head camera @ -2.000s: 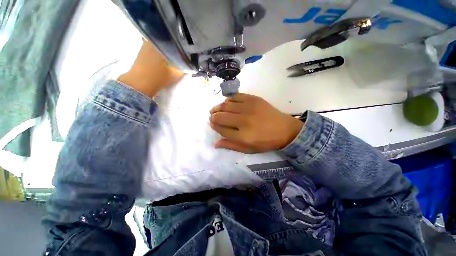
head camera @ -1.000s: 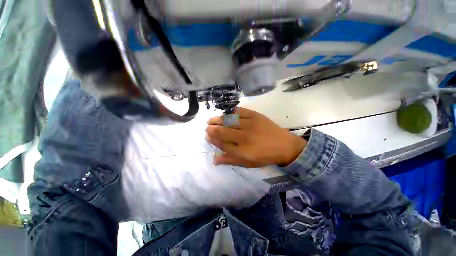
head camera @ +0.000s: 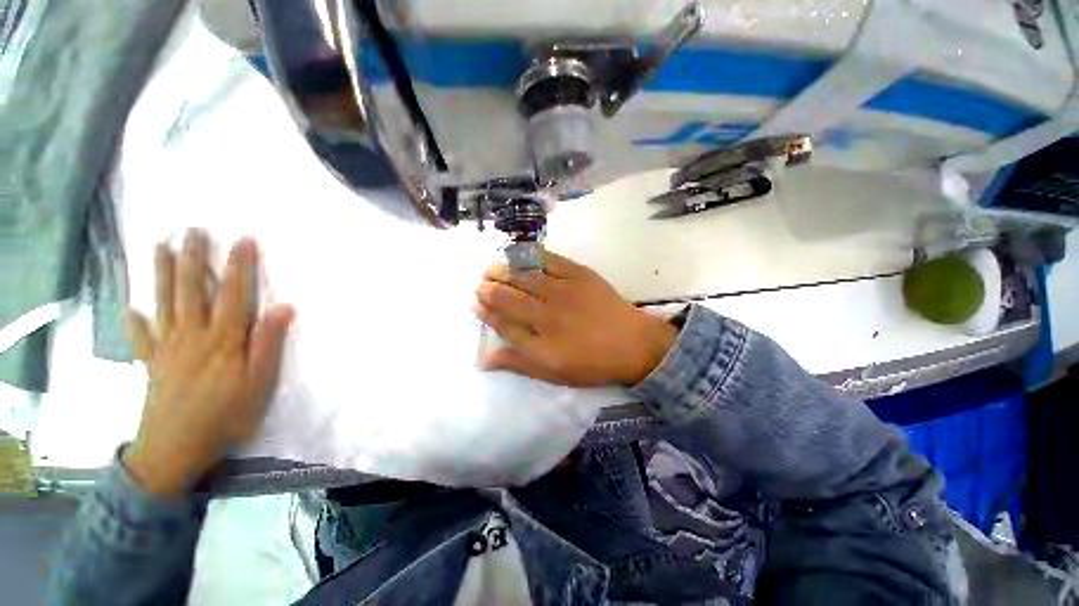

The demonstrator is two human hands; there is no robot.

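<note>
A white fabric piece (head camera: pixel 379 343) lies on the white table below the sewing machine (head camera: pixel 473 107) and hangs a little over the front edge. My left hand (head camera: pixel 207 343) lies flat on its left part, fingers spread and pointing away from me. My right hand (head camera: pixel 562 320) rests on the fabric just at the presser foot and needle area (head camera: pixel 518 225), fingers bent together and pressing the cloth; whether it pinches the cloth is hidden. The fabric is overexposed, so its inner edges do not show.
Black thread snips (head camera: pixel 716 195) lie right of the needle, partly under a metal lever. A green round object (head camera: pixel 944 289) sits at the right table end. A blue crate (head camera: pixel 964 456) stands below the table at right. Grey-green cloth (head camera: pixel 53 178) hangs at far left.
My left hand, earlier behind the needle and then hidden by the machine head, now lies flat on the fabric at left. My right hand stays by the needle. The view has shifted.
</note>
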